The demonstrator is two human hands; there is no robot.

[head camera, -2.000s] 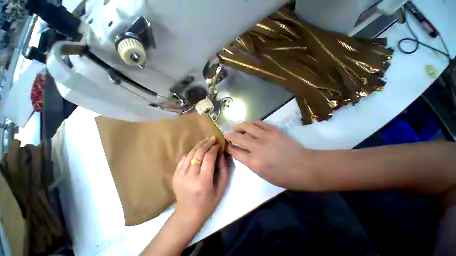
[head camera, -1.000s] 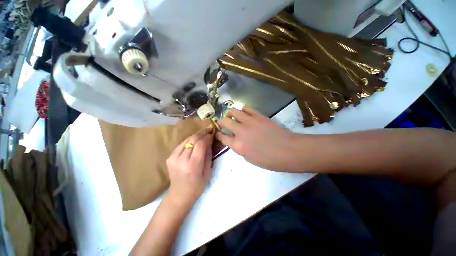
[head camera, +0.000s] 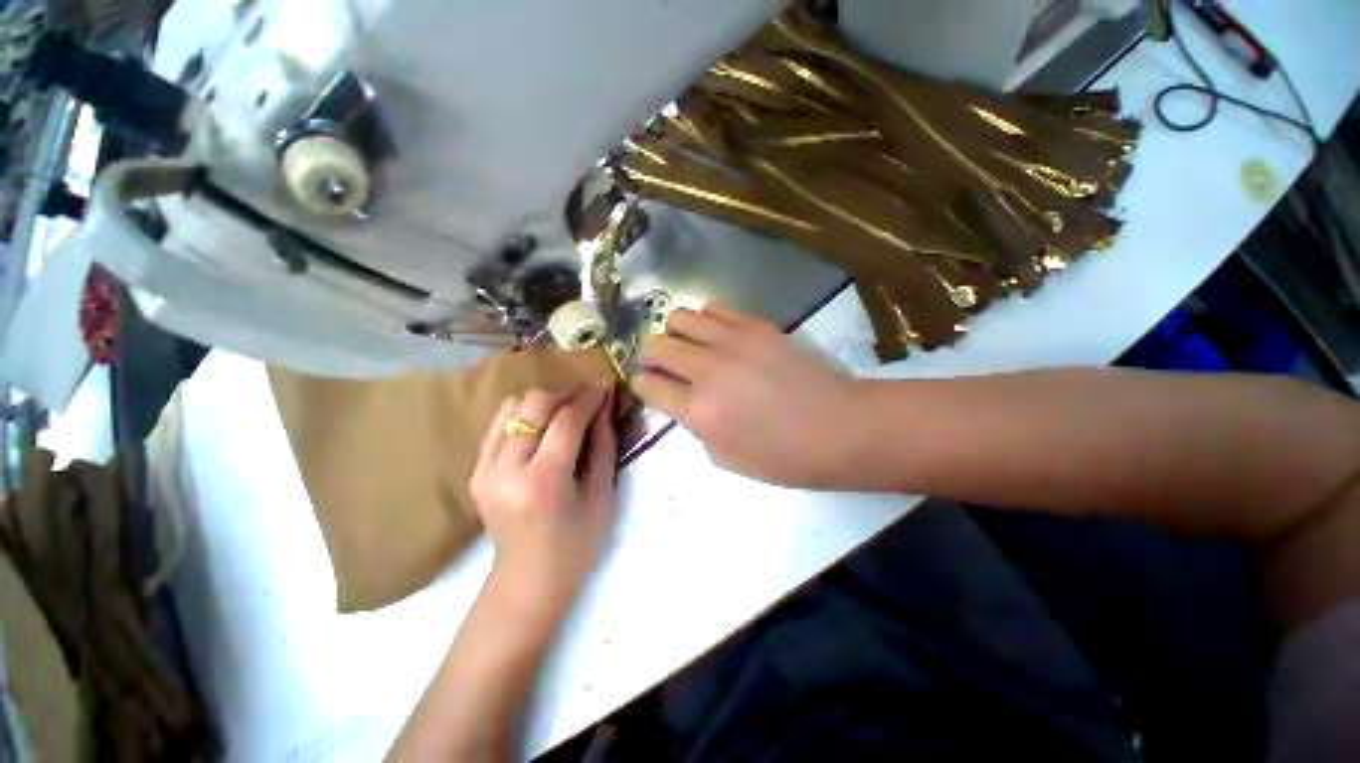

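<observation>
A tan fabric panel (head camera: 395,462) lies flat on the white table, its upper edge under the sewing machine head (head camera: 433,164). A narrow zipper (head camera: 621,368) with a gold line shows at the panel's right edge, below the presser foot (head camera: 609,283). My left hand (head camera: 545,470), with a yellow ring, grips the panel's edge, its fingertips near the foot. My right hand (head camera: 738,391) has its fingertips at the zipper, just right of the foot; the fingers partly hide what they hold.
A zipper pile (head camera: 925,179) fans over the machine bed at upper right. A black cord (head camera: 1189,108), a dark and red tool (head camera: 1235,38) and a small yellowish disc (head camera: 1259,181) lie at far right. Brown stacked pieces (head camera: 90,596) hang at far left.
The panel has moved up and farther under the head since two seconds ago. Both hands have moved up towards the foot. The whole view has also shifted a little.
</observation>
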